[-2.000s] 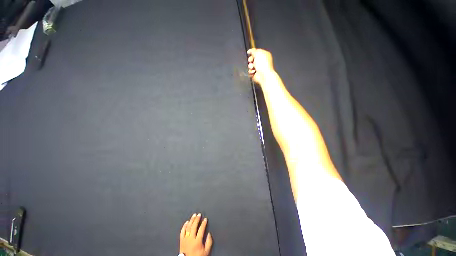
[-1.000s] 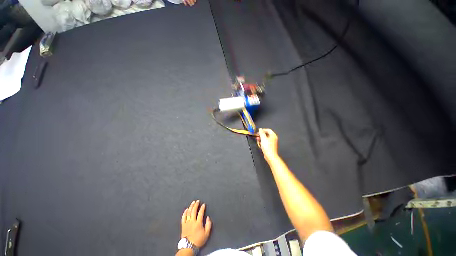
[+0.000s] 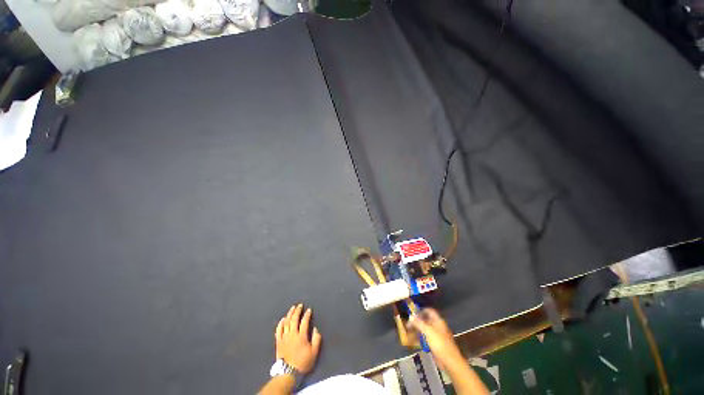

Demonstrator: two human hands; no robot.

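Observation:
The blue-and-white end cutter, with a red-and-white label and white cylinder, sits on the dark fabric near the table's near edge. My right hand is closed around its blue handle, slightly blurred. My left hand, with a watch at the wrist, lies flat on the fabric with fingers apart. A tan strap loops at the cutter's left side. A dark line of separation in the cloth runs from the far edge down to the cutter.
A black power cord trails over wrinkled cloth on the right. Rolled white bundles line the far side. A white sheet and dark weights lie at the left. Slotted rail is at the near edge; green floor shows at lower right.
The cutter has come from the far side down to the near edge with my right hand on it. My left hand has stayed flat on the cloth. The view has shifted.

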